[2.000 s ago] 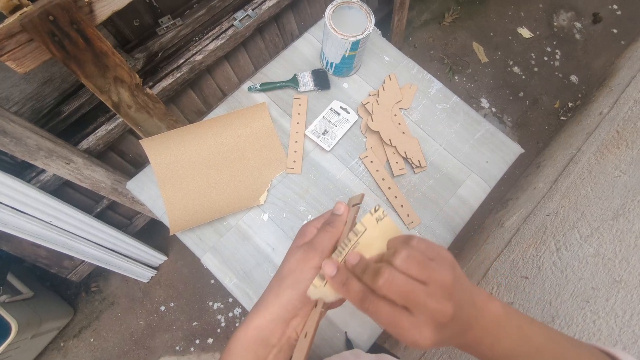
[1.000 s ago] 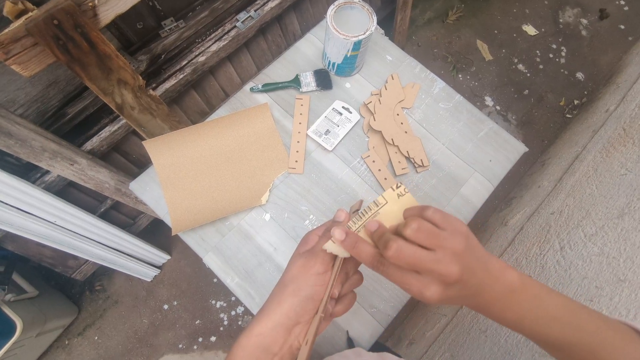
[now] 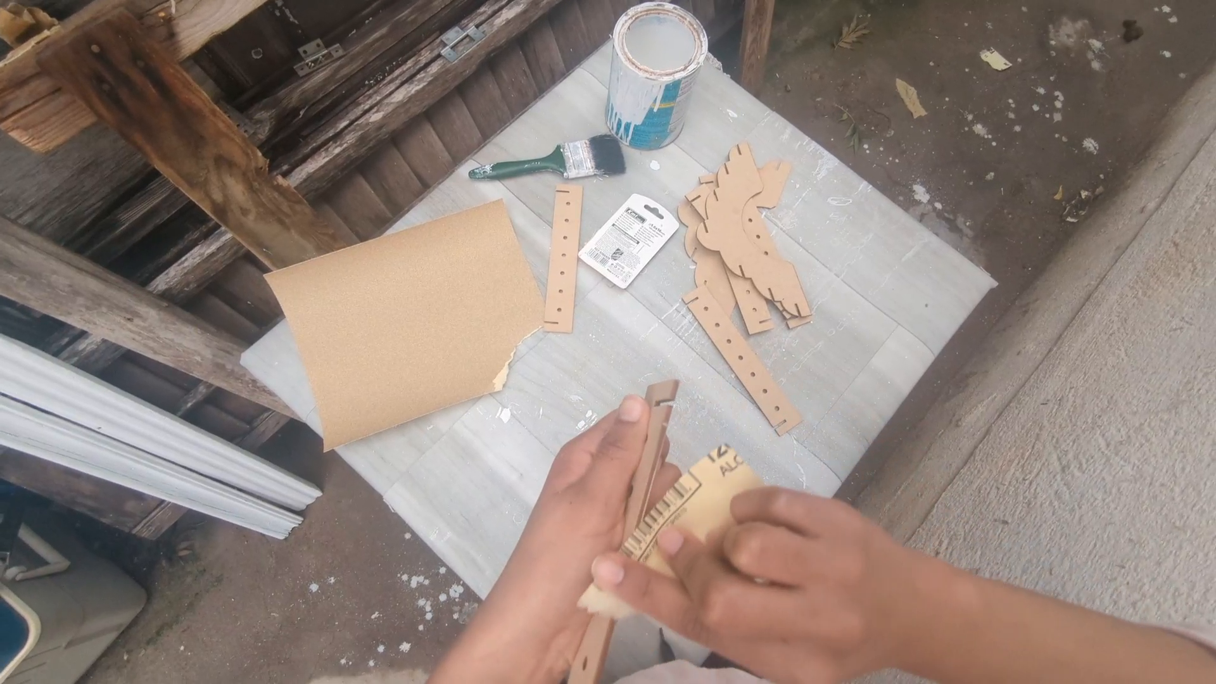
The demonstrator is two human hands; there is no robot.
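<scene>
My left hand (image 3: pixel 589 513) holds a narrow brown fiberboard strip (image 3: pixel 652 442) on edge, its notched end pointing away from me. Against the strip's edge, my right hand (image 3: pixel 788 570) presses a torn piece of sandpaper (image 3: pixel 708 494), its printed yellowish backing showing. Farther off on the table lies a large sandpaper sheet (image 3: pixel 408 323) with one torn corner. A strip with a row of holes (image 3: pixel 562 256) lies beside it. To the right, scalloped fiberboard pieces (image 3: pixel 741 228) are piled up, and another holed strip (image 3: pixel 743 361) touches the pile's near side.
The small table (image 3: pixel 456 446) has a plastic-like cover. On its far part stand an open paint can (image 3: pixel 655 85), a green-handled paintbrush (image 3: pixel 551 160) and a white blister card (image 3: pixel 630 240). Wooden beams (image 3: pixel 180 142) and white metal profiles (image 3: pixel 142 437) are at left, a concrete wall (image 3: pixel 1083 399) at right.
The held strip and the sandpaper piece shift in my hands; one second ago both were higher and the strip was more upright. The things lying on the table have not moved.
</scene>
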